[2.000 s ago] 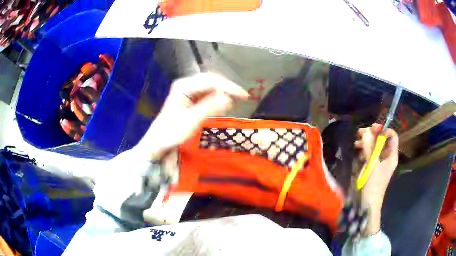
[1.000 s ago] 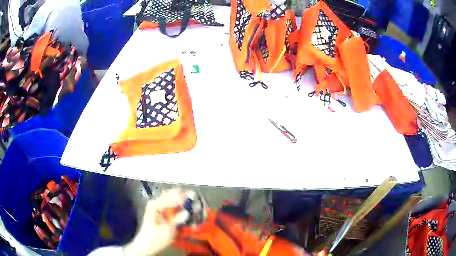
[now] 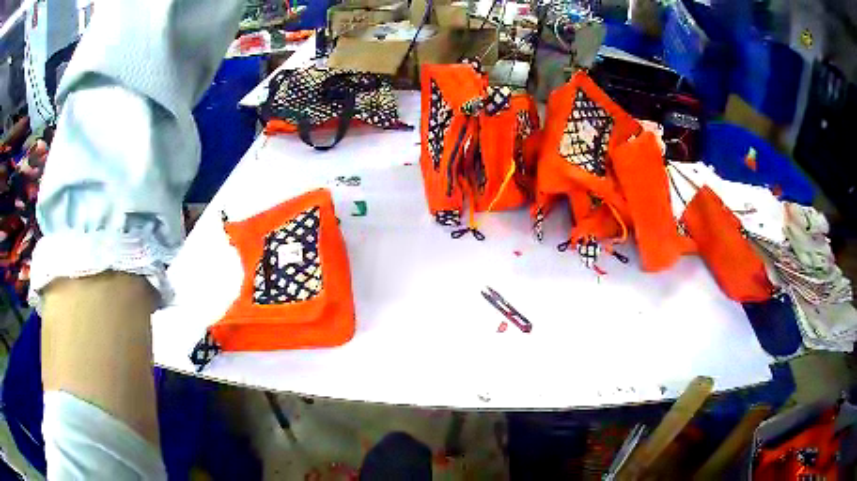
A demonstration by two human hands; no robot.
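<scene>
Neither of my hands is in view. A bare forearm between pale blue cloth crosses the left side, close to the camera; its hand does not show, and I cannot tell whose arm it is. An orange bag point(image 3: 329, 305) with a navy-and-cream lattice panel lies flat at the table's left, its patterned corner tab at the front edge. Dark reddish thread snips point(image 3: 506, 310) lie near the table's middle. Silver blades point(image 3: 624, 453), possibly the scissors, show at the bottom edge beside a wooden bar; no handle is visible.
The white table point(image 3: 423, 362) has a curved front edge. Orange bags point(image 3: 648, 202) are heaped at its far side, with a patterned bag point(image 3: 324, 99) at far left. Pale folded cloth point(image 3: 808, 272) is stacked right. Cardboard boxes point(image 3: 376, 54) stand behind. Wooden bars point(image 3: 672, 427) are below the right edge.
The view has tilted up, so the table stands lower than in the first frame. Both hands and the held orange bag have left view. A forearm and sleeve now cover the left side.
</scene>
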